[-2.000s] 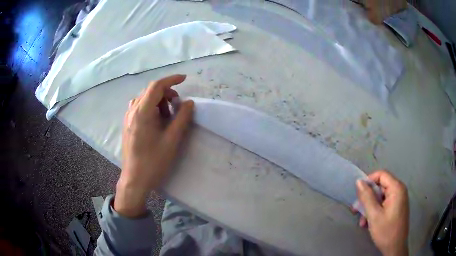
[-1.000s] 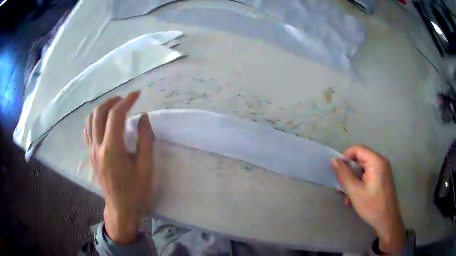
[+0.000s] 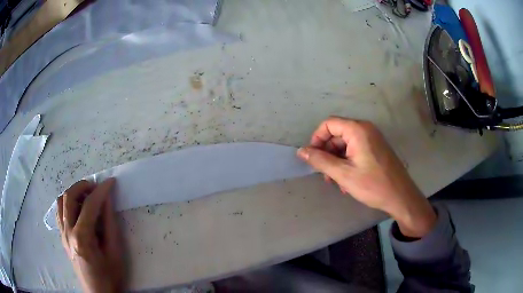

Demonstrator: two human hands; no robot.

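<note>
A pale grey-lilac collar piece [image 3: 212,169] lies flat and curved across the table in front of me. My left hand [image 3: 89,229] rests on its left end with bent fingers, and the tip of the piece shows past the fingers. My right hand [image 3: 358,166] pinches its right end between thumb and fingers and hides that end.
An iron [image 3: 453,83] with a reddish handle [image 3: 477,54] is at the right beside a blue pad [image 3: 450,22]. Whiter strips [image 3: 17,177] lie at the left edge. Grey-lilac panels [image 3: 114,34] and a tan strip [image 3: 34,28] lie at the far left.
The view has swung right, bringing the iron into sight. The left hand has come down onto the strip's left end. The right hand still pinches the right end.
</note>
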